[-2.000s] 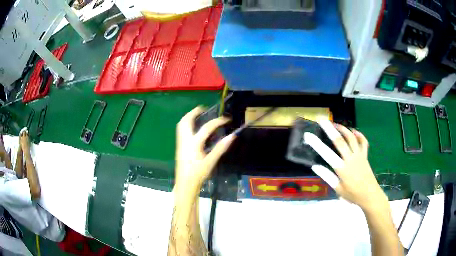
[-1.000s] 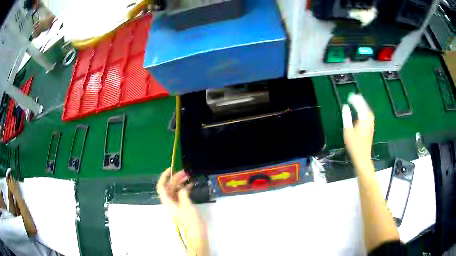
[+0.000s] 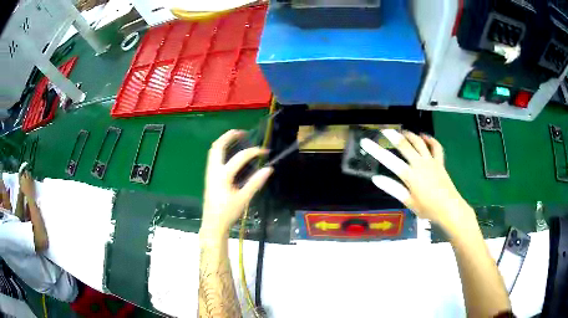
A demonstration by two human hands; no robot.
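My left hand (image 3: 233, 174), bare, is raised at the left edge of the black sliding tray (image 3: 336, 186). It is shut on a dark, thin-edged phone case (image 3: 246, 152), blurred, tilted toward the jig. My right hand (image 3: 423, 171), with white finger cots, holds a second dark phone case (image 3: 360, 155) by its camera end, over the front right of the gold-tan jig (image 3: 317, 138). My fingers and blur hide how this case lies and whether it touches the jig. The blue press head (image 3: 339, 68) is behind the jig.
Case frames lie on the green bench at left (image 3: 147, 152) and right (image 3: 493, 149). Another case (image 3: 514, 254) lies on white paper at right. The start button (image 3: 355, 228) is at the tray front. A red plastic tray (image 3: 193, 68), yellow hose (image 3: 241, 254) and control box (image 3: 436, 93) flank the press.
The jig has come forward from under the head. My right hand has moved from the right bench to the jig with a case. My left hand has risen from the tray's front corner, holding a case.
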